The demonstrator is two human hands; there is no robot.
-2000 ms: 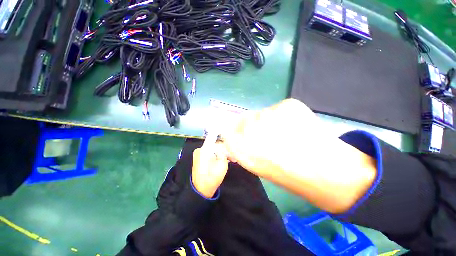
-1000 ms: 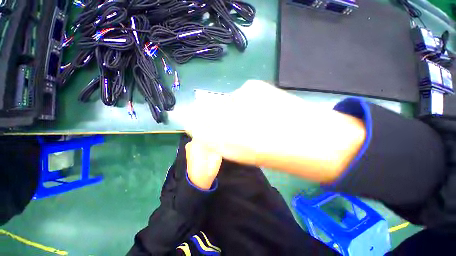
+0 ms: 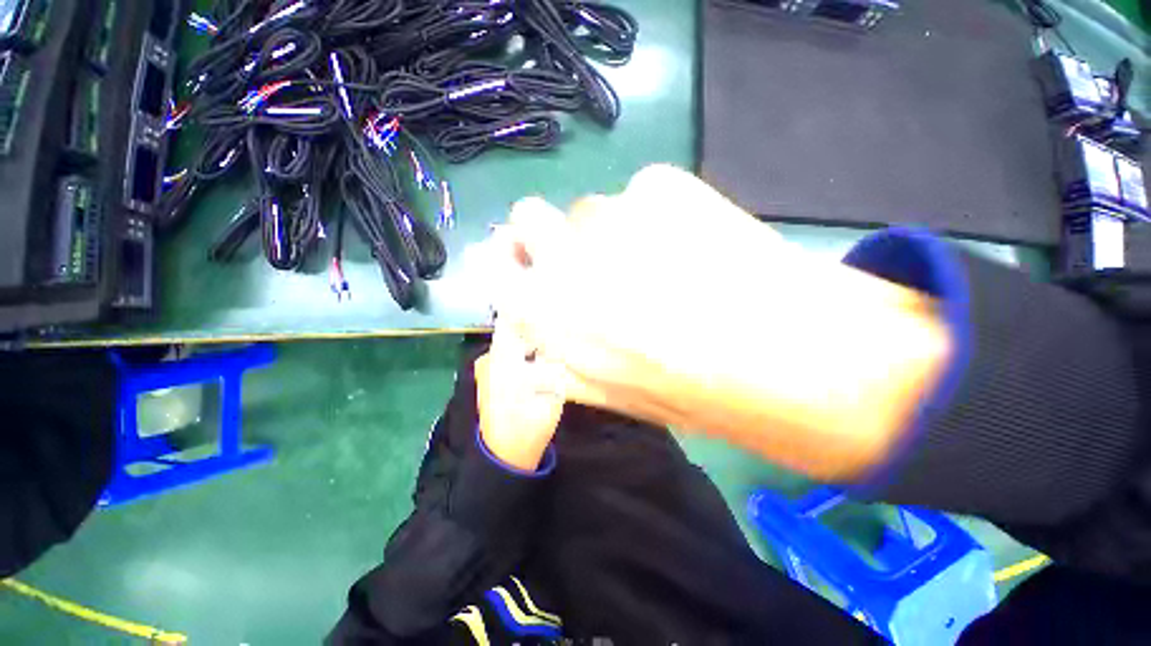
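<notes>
My right hand (image 3: 669,284) is curled into a fist at the table's near edge, strongly overexposed. My left hand (image 3: 518,410) is just below it, touching or overlapping it. Glare and the right hand hide what lies between my fingers, so I cannot tell what either hand holds. A large heap of coiled black cables (image 3: 379,240) with red, white and blue wire ends lies on the green table (image 3: 606,158), left of and beyond my hands.
A dark flat mat (image 3: 871,126) lies right of centre, with modules (image 3: 852,10) at its far edge. More modules (image 3: 1111,177) stand at the right. Dark foam trays with modules (image 3: 76,234) are at the left. Blue stools (image 3: 234,410) (image 3: 884,555) stand below the table.
The view has shifted, so the table items sit higher and further left than two seconds ago. The pale edge with dark marks beyond my fist no longer shows clearly. My hands stay together.
</notes>
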